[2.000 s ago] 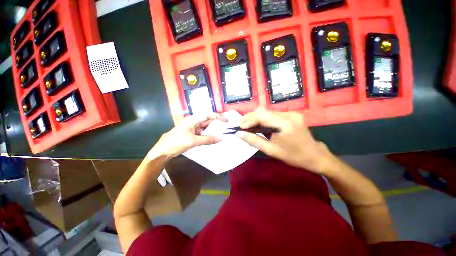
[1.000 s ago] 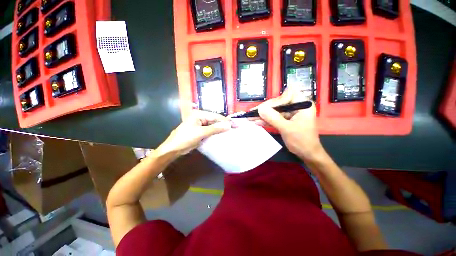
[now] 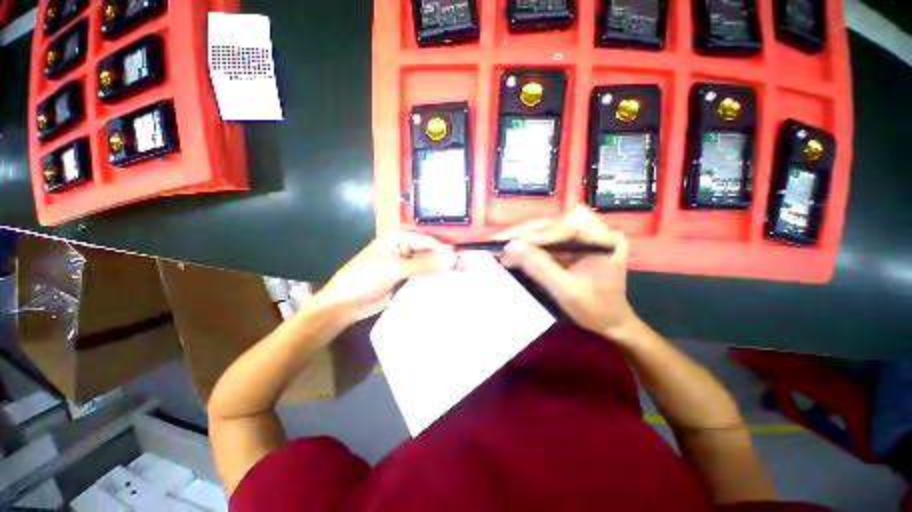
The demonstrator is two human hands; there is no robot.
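Note:
My left hand (image 3: 385, 268) holds a white label sheet (image 3: 450, 335) by its upper edge, just in front of the red foam tray (image 3: 520, 242). The sheet looks blank from here. My right hand (image 3: 575, 265) holds dark tweezers (image 3: 580, 247) nearly level, their tip at the sheet's upper edge near my left fingers. Whether a small label is at the tip cannot be told. Black phone units with gold discs lie in the tray's pockets; the nearest phone unit (image 3: 441, 165) is just behind my left hand.
A second red tray (image 3: 215, 150) with phone units lies at the left. A spare printed sheet (image 3: 245, 68) lies beside it on the dark green bench (image 3: 310, 200). Open cardboard boxes (image 3: 215, 320) stand below the bench edge at the left. A yellow line crosses the grey floor.
The white sheet hangs lower and shows more of its blank face. The tweezers have tilted from slanting to nearly level. The trays have shifted right in view, and the bench's left part has moved up.

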